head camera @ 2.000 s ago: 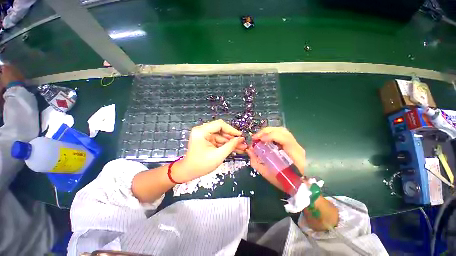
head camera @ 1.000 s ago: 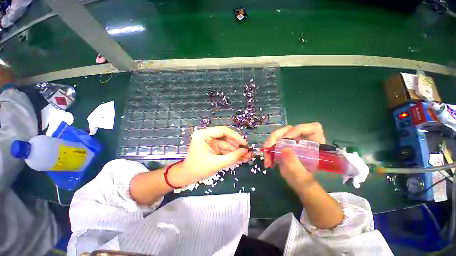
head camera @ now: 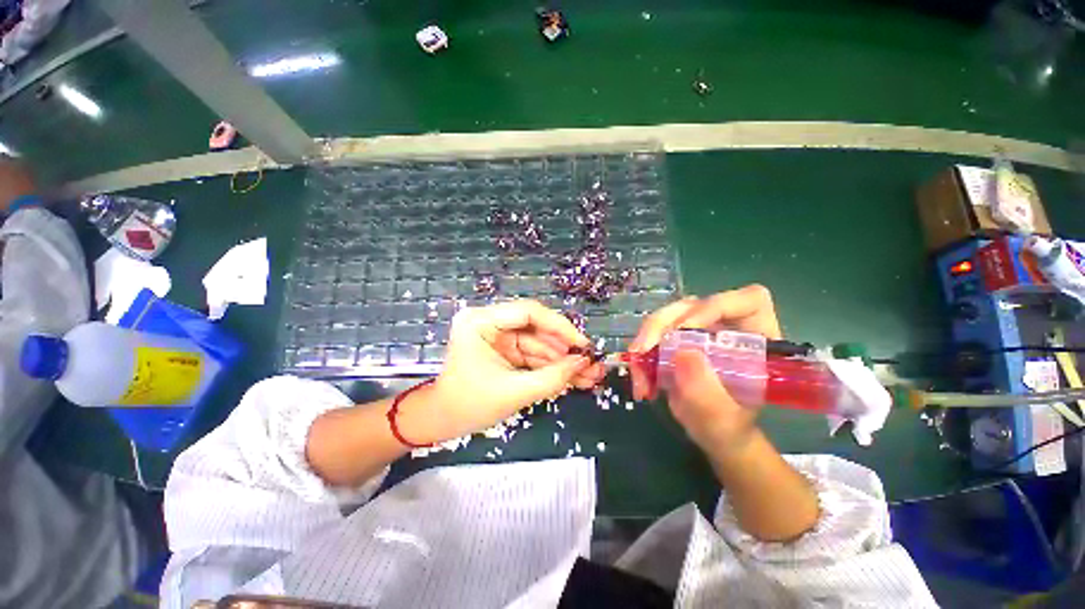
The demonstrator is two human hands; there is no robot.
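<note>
My right hand (head camera: pixel 710 375) holds the glue syringe (head camera: pixel 744 371), a clear barrel of red fluid lying nearly level with its tip pointing left. White tissue (head camera: pixel 865 400) is wrapped at its rear. My left hand (head camera: pixel 506 366) pinches a small dark component (head camera: pixel 594 355) between thumb and fingertips, at the syringe tip; whether they touch is too small to tell. Both hands are over the near edge of the clear parts tray (head camera: pixel 357 256). Dark shiny components (head camera: pixel 585 271) are heaped on the tray. White bits (head camera: pixel 506 428) are scattered along its near edge, partly hidden by my left hand.
A white bottle with blue cap (head camera: pixel 113 364) stands at left on a blue holder, near white tissue (head camera: pixel 238 277) and a shiny bag (head camera: pixel 133 226). A blue dispenser (head camera: pixel 985 345) and brown carton (head camera: pixel 952 214) are at right. A hose runs right from the syringe. Another person's sleeve (head camera: pixel 48 286) is far left.
The syringe has swung from pointing down-right to nearly level, its tip now at the component in my left fingers. Items on the green belt have shifted left, and a white piece has appeared there.
</note>
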